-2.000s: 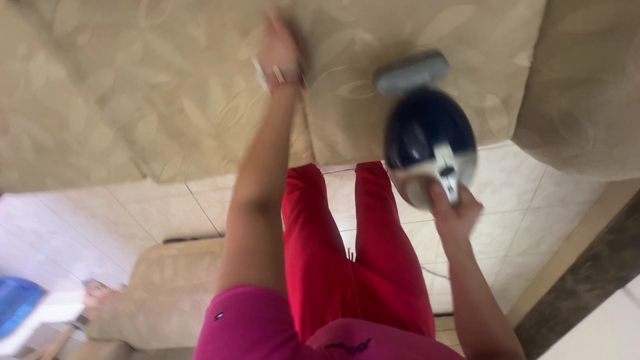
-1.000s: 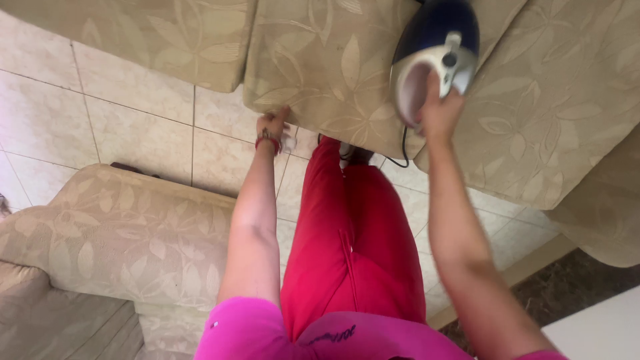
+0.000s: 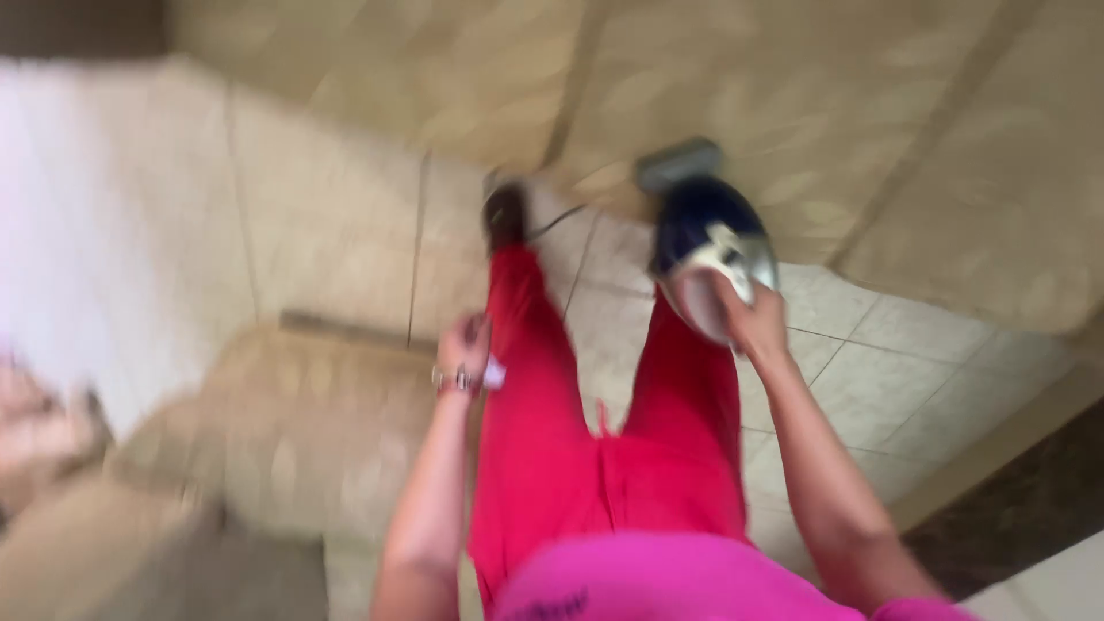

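Note:
My right hand [image 3: 752, 317] is closed around the handle of a dark blue and white handheld vacuum cleaner [image 3: 709, 220]. The vacuum's grey nozzle [image 3: 680, 164] is at the front edge of a beige leaf-patterned sofa [image 3: 742, 103]; blur hides whether it touches the fabric. My left hand [image 3: 464, 349], with a watch and a red band at the wrist, is beside my left thigh. Its fingers look curled, and something small and white shows by the wrist; whether the hand holds anything is unclear.
A dark cord [image 3: 559, 221] lies on the tiled floor [image 3: 336, 224] near my foot. Another beige upholstered seat [image 3: 302, 431] stands at the lower left, with a blurred person [image 3: 43, 414] at the far left edge. A dark stone strip [image 3: 1018, 500] runs at the lower right.
My left hand has left the sofa edge, where it was one second ago, and is now beside my thigh. The vacuum is now nearer the sofa's front edge, still in my right hand. The view has shifted.

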